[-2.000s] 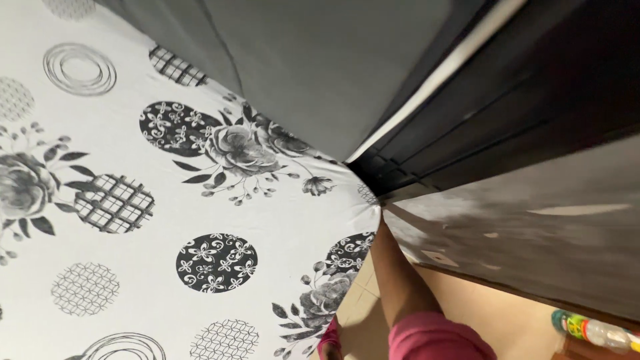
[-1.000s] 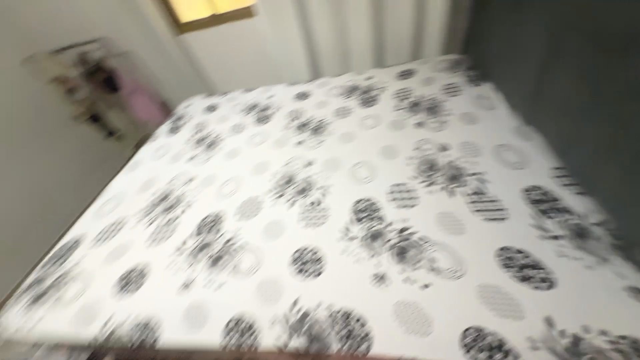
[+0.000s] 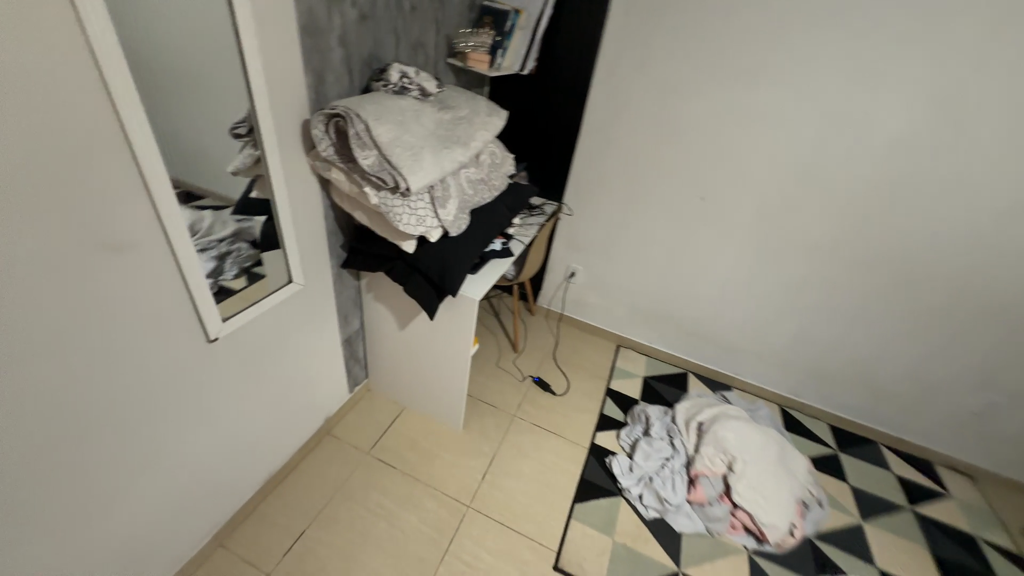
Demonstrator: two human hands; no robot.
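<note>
Neither my left hand nor my right hand shows in the head view. A folded light grey quilt point(image 3: 432, 132) lies on top of patterned bedding point(image 3: 472, 188) and a black cloth or pillow point(image 3: 448, 260), all piled on a white desk point(image 3: 416, 360). A small patterned cloth point(image 3: 404, 80) rests on the quilt. At the lower right, a heap of crumpled cloth, with a cream piece point(image 3: 752, 456) and a light grey piece point(image 3: 656, 464), lies on a geometric rug point(image 3: 872, 480).
A white-framed mirror point(image 3: 294, 240) is on the left wall. Behind the desk's near end stands a chair with wooden legs point(image 3: 530, 296). A cable with a black adapter point(image 3: 542, 385) runs over the floor tiles from a wall outlet point(image 3: 574, 274). A shelf point(image 3: 500, 72) holds books.
The view has swung away from the bed with the floral sheet to the desk and rug. The arm in a pink sleeve, seen at the sheet's corner two seconds ago, is out of view.
</note>
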